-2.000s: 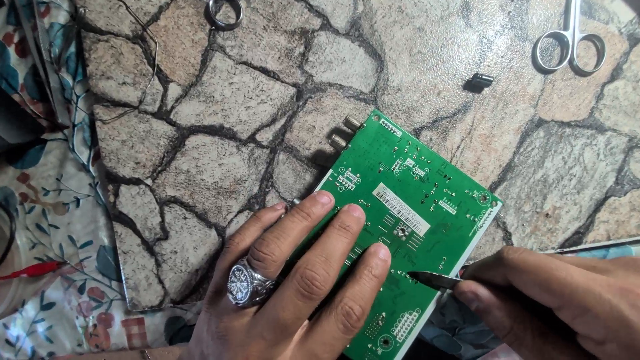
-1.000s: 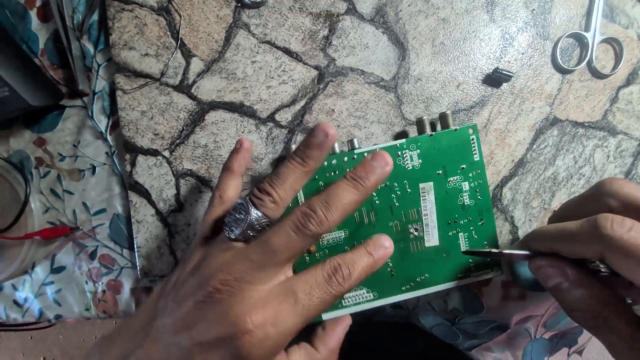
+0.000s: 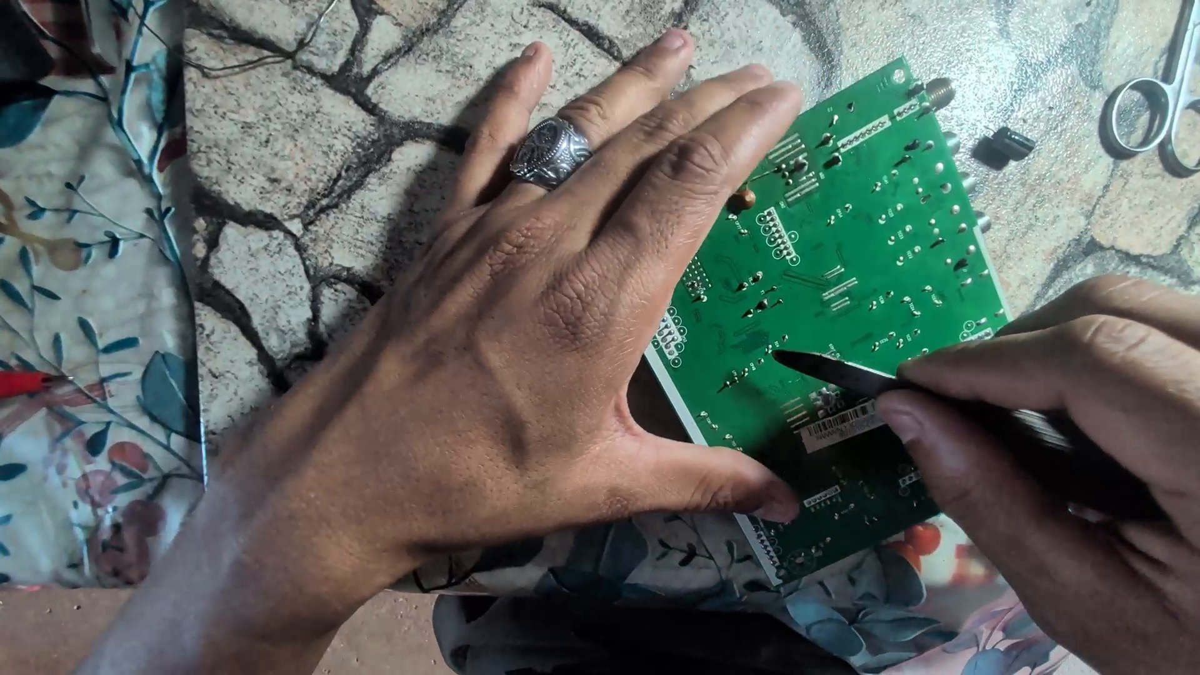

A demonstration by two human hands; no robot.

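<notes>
A green circuit board (image 3: pixel 825 281) lies solder side up at the right of centre, tilted, with a barcode sticker and metal connectors along its right edge. Over its left part rests my left hand (image 3: pixel 562 309), wearing a silver ring (image 3: pixel 551 153), fingers spread and thumb on the board's lower edge. That hand covers part of the board. In my right hand (image 3: pixel 1050 422) is a dark pointed tool, seemingly tweezers (image 3: pixel 834 373), pinched between thumb and fingers, its tip at the solder joints near the board's middle. Its rear end is hidden by the hand.
Scissors (image 3: pixel 1139 117) lie at the upper right, near a small black part (image 3: pixel 1011 145). A thin wire (image 3: pixel 253 64) runs at the upper left. A red probe or clip (image 3: pixel 26 382) sits on the floral cloth (image 3: pixel 94 281) at the left. The mat (image 3: pixel 272 122) has a stone pattern.
The board has been turned, its connectors now facing right instead of up. My left hand has shifted on it, and the tool tip is now at a different spot on the board.
</notes>
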